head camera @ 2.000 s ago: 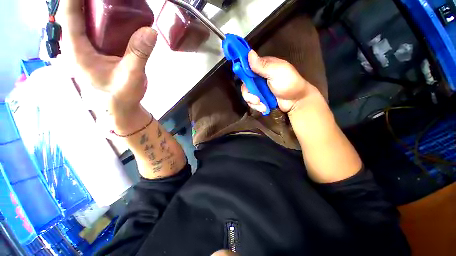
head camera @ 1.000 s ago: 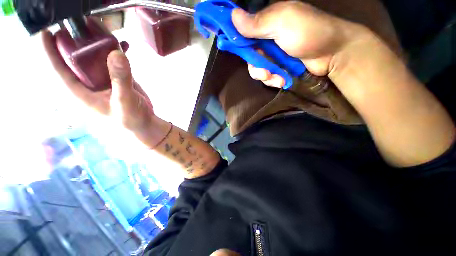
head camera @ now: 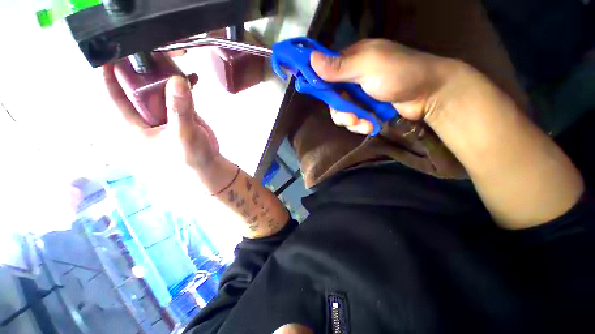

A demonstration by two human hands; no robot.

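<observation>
A dark mould bar [head camera: 176, 26] lies across the upper left, with short posts joining it to two dark red covered blocks below. My left hand [head camera: 186, 127] is around the left covered block [head camera: 151, 98], thumb on its near side. The right covered block [head camera: 236, 65] hangs beside it, untouched. My right hand [head camera: 385, 78] grips a blue air blow gun [head camera: 333, 85]. Its bent metal nozzle reaches left to the top of the left block, just under the bar. The nozzle's tip is hard to make out. Glare hides my left fingers in part.
A white bench [head camera: 251, 124] lies under the hands, largely washed out by glare. Blue crates [head camera: 153, 238] with clear plastic stand at the lower left. A bright green object [head camera: 62, 10] shows at the top left. My lap is below the bench edge.
Two seconds ago the nozzle was near the right block and no dark bar was visible. Since one second ago, the bar, blocks and both hands sit slightly farther right and lower in view.
</observation>
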